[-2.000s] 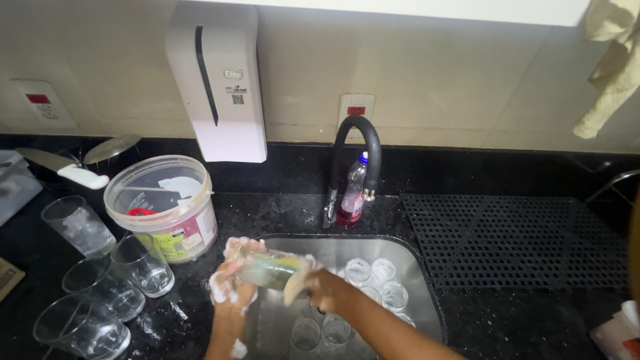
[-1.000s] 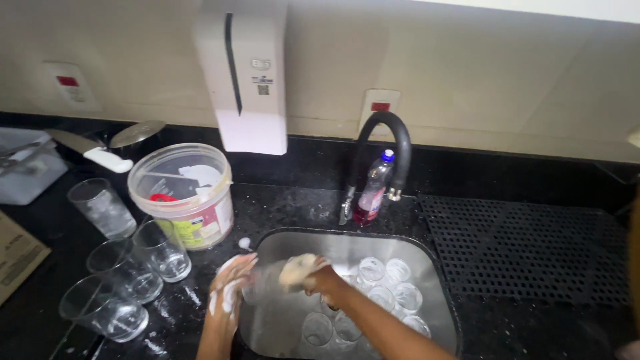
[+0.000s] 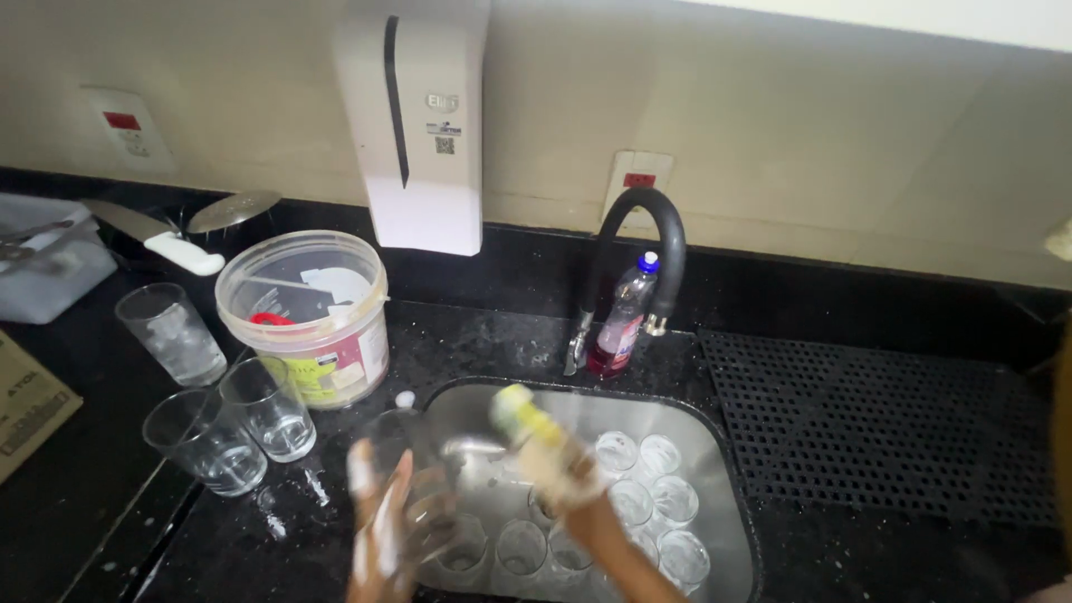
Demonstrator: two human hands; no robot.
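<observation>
My left hand (image 3: pixel 381 519), streaked with white suds, holds a clear drinking glass (image 3: pixel 414 456) at the left rim of the steel sink (image 3: pixel 578 402). Over the basin my right hand (image 3: pixel 565 477), blurred by motion, grips a yellow sponge (image 3: pixel 528 414) and a pale, cloth-like thing that I cannot make out. Several glasses (image 3: pixel 632 502) stand together in the sink below and right of my hands. On the black counter at the left are three more: a tilted-looking frosted glass (image 3: pixel 173 335), a clear glass (image 3: pixel 270 410) and another clear glass (image 3: pixel 207 444).
A clear plastic bucket (image 3: pixel 306 327) stands left of the sink, near a white-handled knife (image 3: pixel 184 251) and a plastic bin (image 3: pixel 50 260). Behind the sink are a black curved faucet (image 3: pixel 641 201) and a dish soap bottle (image 3: pixel 620 327). A black perforated mat (image 3: pixel 871 419) lies right; a soap dispenser (image 3: pixel 427 126) hangs above.
One of the clear glasses that stood in the left group is gone from there, and my left hand now holds a glass. The sponge in my right hand has come into view.
</observation>
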